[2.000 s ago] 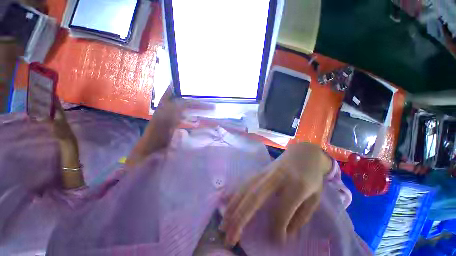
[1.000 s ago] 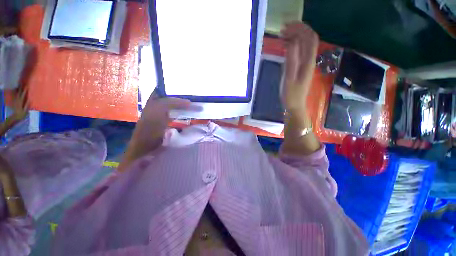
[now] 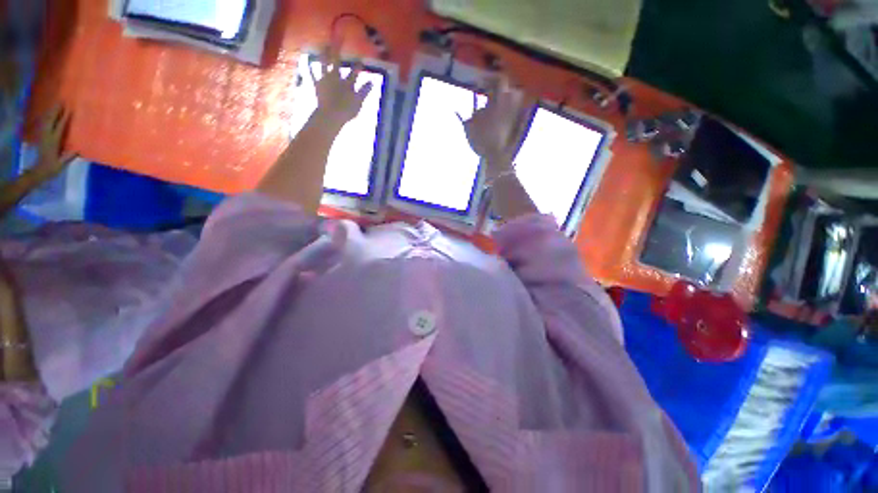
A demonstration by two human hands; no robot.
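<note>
Three tablets with white glowing screens lie side by side on the orange mat: a left one, a middle one and a right one. My left hand is over the upper part of the left tablet, fingers spread. My right hand is blurred, over the gap between the middle and right tablets, and covers part of both. Neither hand grips anything; whether fingertips touch the screens is unclear. Short thin cables lie at the tablets' far edges.
Another lit tablet lies at the far left. Dark tablets lie at the right, beside a cluster of connectors. A pale yellow board is behind. A red round object is at the front right edge, above a blue bin. Another person's hand is at left.
The large lit tablet held up by my left hand is no longer raised. Three lit tablets now show on the mat. My right hand has moved left, over them.
</note>
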